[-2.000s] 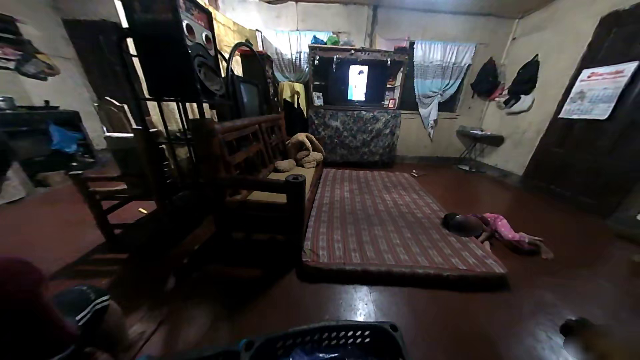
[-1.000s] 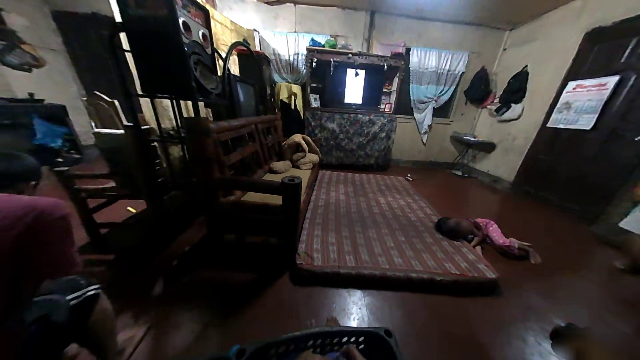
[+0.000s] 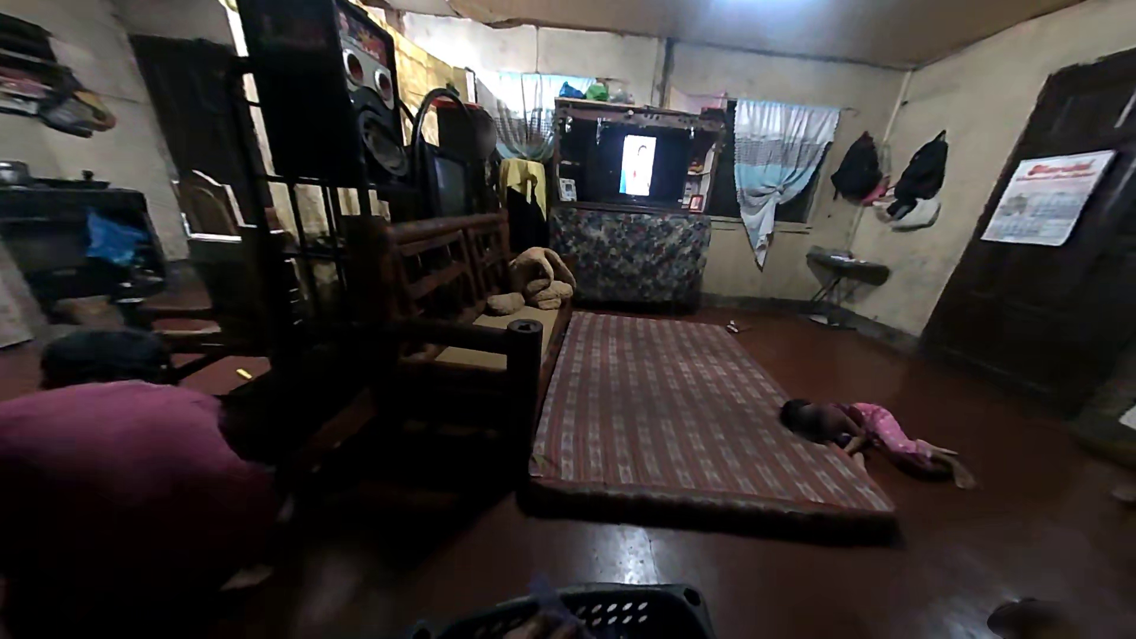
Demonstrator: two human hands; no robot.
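At the bottom edge is a black plastic basket with a perforated side. A blurred patch of skin, seemingly part of one of my hands, shows at its rim beside a thin, bluish translucent thing. Which hand it is, and whether it grips that thing, cannot be made out. My other hand cannot be told apart in the dark lower edge. Beyond the basket lies a striped mattress on the red floor.
A person in a pink top crouches at the left. Another person lies at the mattress's right edge. A wooden bench borders its left side. A speaker stands behind. Something dark and rounded is at the lower right.
The person in pink has come further into view at the left. A patch of skin and a bluish thing now show at the basket, where neither was plain two seconds ago.
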